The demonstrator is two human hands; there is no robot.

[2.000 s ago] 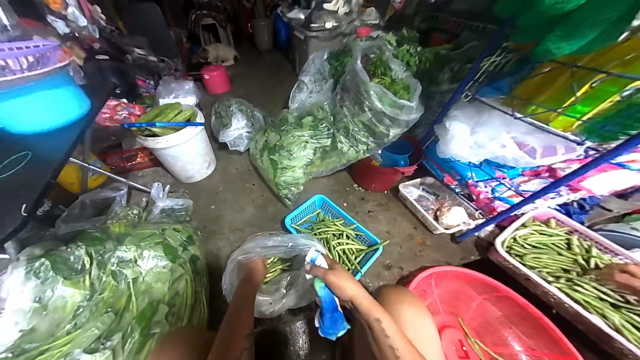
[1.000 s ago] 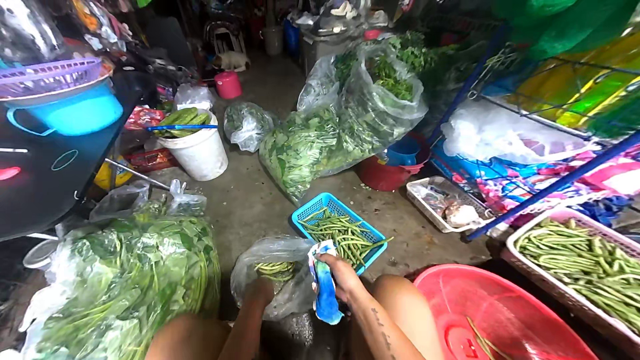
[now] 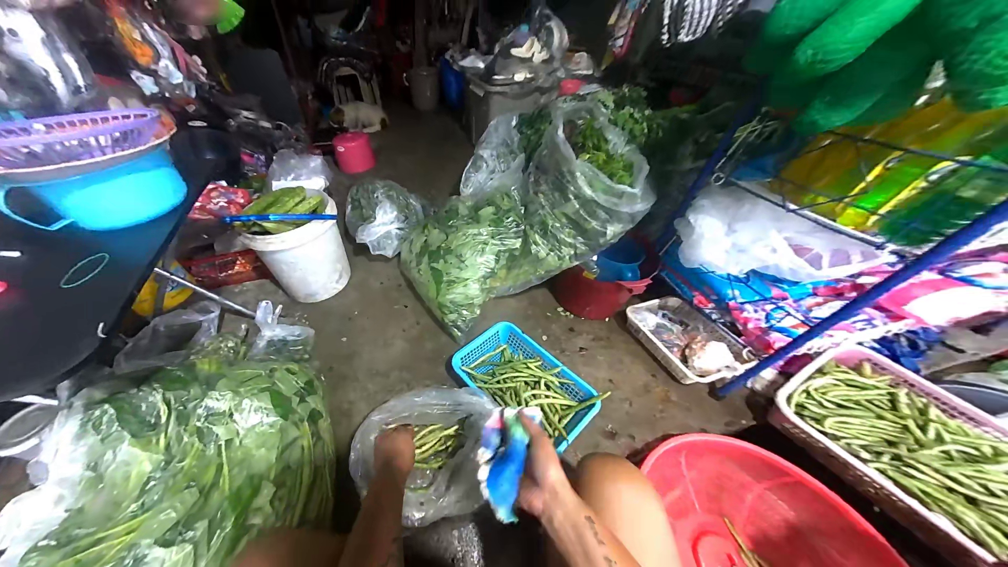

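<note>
My left hand (image 3: 394, 453) reaches into a clear plastic bag (image 3: 378, 417), against a bunch of green beans (image 3: 433, 442); its fingertips are hidden, so its grip is unclear. My right hand (image 3: 539, 465) is closed on a blue and white cloth (image 3: 505, 465) at the bag's right edge. Just beyond both hands, a blue plastic basket (image 3: 472, 346) holds more loose green beans (image 3: 531, 386), some sticking out over its right rim.
A red basin (image 3: 669, 465) and a pink basket (image 3: 795, 409) of beans are at the right. Large bags of leafy greens (image 3: 213, 441) lie left and ahead (image 3: 472, 244). A white bucket (image 3: 303, 260), a small white basket (image 3: 650, 339) and a blue rack pole (image 3: 866, 303) stand farther out.
Another person's hand, seen earlier on the beans in the pink basket, is gone from view. My left hand stays in the bag and my right hand still holds the cloth.
</note>
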